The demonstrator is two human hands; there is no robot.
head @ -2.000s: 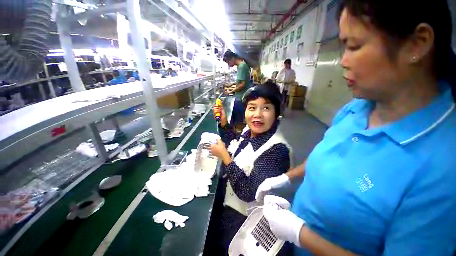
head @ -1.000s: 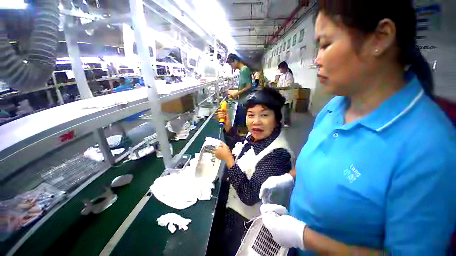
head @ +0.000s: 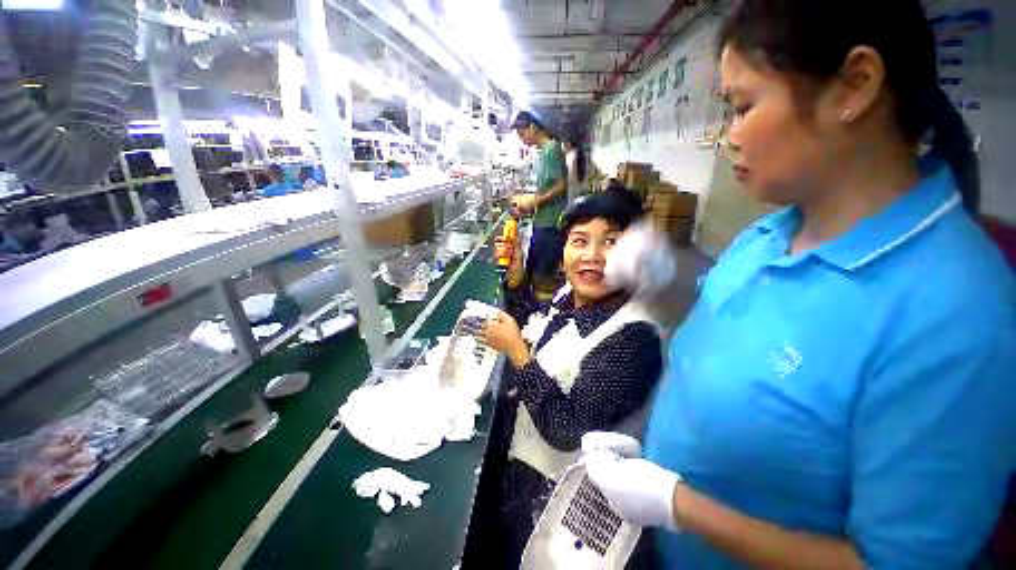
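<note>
Neither of my hands is in view. Nearest on the green bench lies a crumpled pair of white gloves. Behind it is a heap of white plastic parts, whose single pieces are hard to tell apart. A seated worker holds a white housing over the heap in one hand and a yellow-orange electric screwdriver upright in the other. A standing person in a blue shirt holds a white vented panel with one gloved hand. A blurred white glove is raised near the seated worker's head.
A green conveyor runs along the left, with a flat ring-like part and an oval disc on it. A pale rail divides it from the bench. A white post and long shelf stand beyond. Bagged parts lie far left.
The standing person's one gloved hand has risen from the vented panel to near the seated worker's head. The conveyor parts have shifted right and up in view. The seated worker's head has turned.
</note>
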